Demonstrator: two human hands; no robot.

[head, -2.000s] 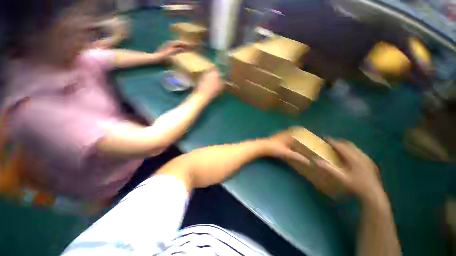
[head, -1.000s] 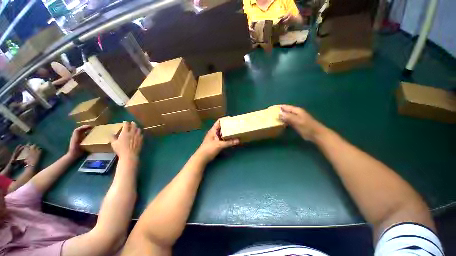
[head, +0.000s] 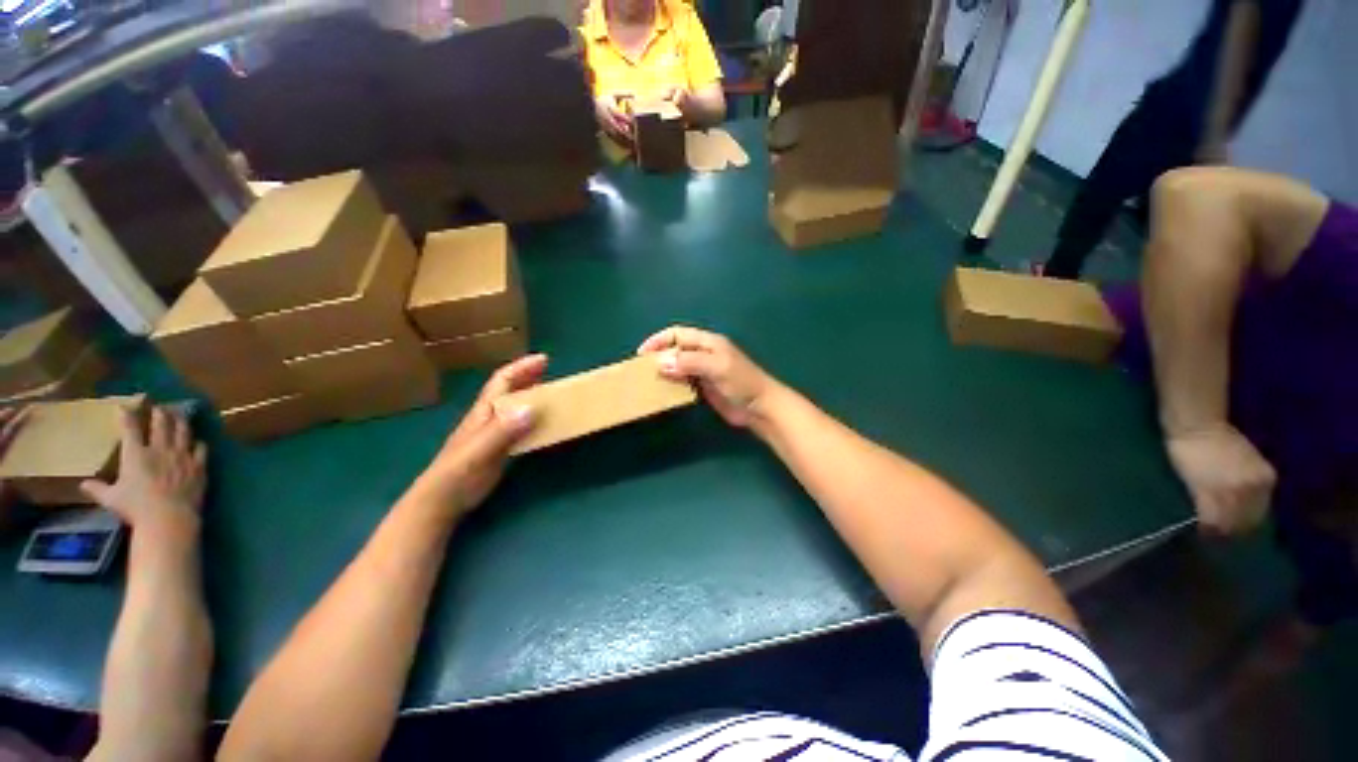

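A small brown carton (head: 600,402) is held between both my hands above the green bench, in the middle of the view. My left hand (head: 492,432) grips its left end, with the thumb on the near face. My right hand (head: 712,375) grips its right end, with the fingers over the top edge. One long face of the carton is turned towards me. Its far side and underside are hidden.
Brown cartons are stacked (head: 305,305) at the left. A neighbour's hands hold a carton (head: 67,447) over a scale (head: 72,545). One carton (head: 1031,313) lies at the right, near a person in purple (head: 1281,357). A person in yellow (head: 651,60) sits opposite.
The view has swung right, so the stack and scale now sit further left and the purple-clad person shows. The carton in my hands has tilted, with a long face turned towards me.
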